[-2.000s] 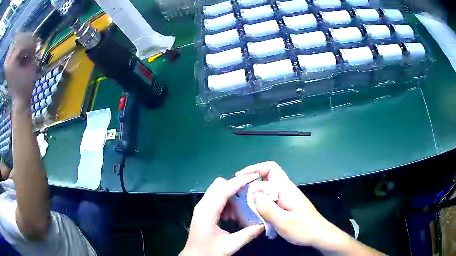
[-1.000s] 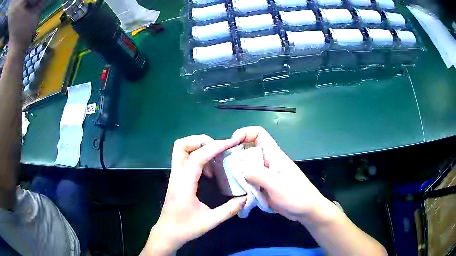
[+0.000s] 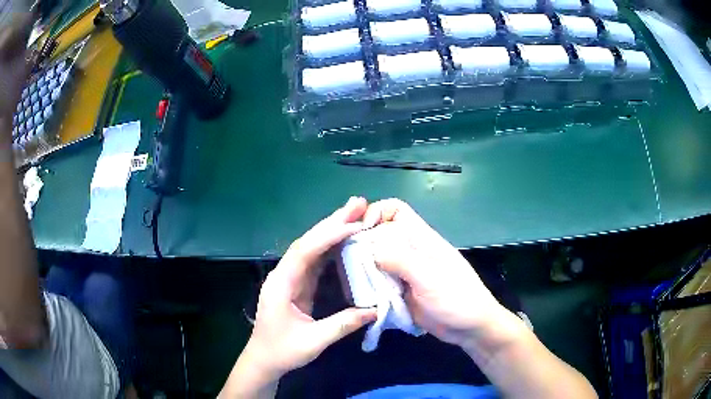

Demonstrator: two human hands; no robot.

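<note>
A white device housing (image 3: 359,271) is between my hands, just beyond the bench's front edge. My left hand (image 3: 300,292) grips it with the thumb at its lower end and the fingers at its upper end. My right hand (image 3: 433,277) presses a crumpled white wiping cloth (image 3: 392,316) on the housing's right side; the cloth hangs below the fingers. The fingers and cloth hide part of the housing. A thin black spudger (image 3: 401,165) lies on the bench beyond my hands.
A clear blister tray (image 3: 374,115) with rows of white units stands at the back. A black heat gun (image 3: 168,54) with its handle (image 3: 166,148) and a paper strip (image 3: 111,187) are at left. A neighbouring person's arm (image 3: 17,218) is at the far left. White sheets (image 3: 680,54) lie far right.
The view has shifted, so bench things appear higher than at first. The housing and cloth stay in my hands; my fingers have shifted slightly around them. The neighbour's arm has moved.
</note>
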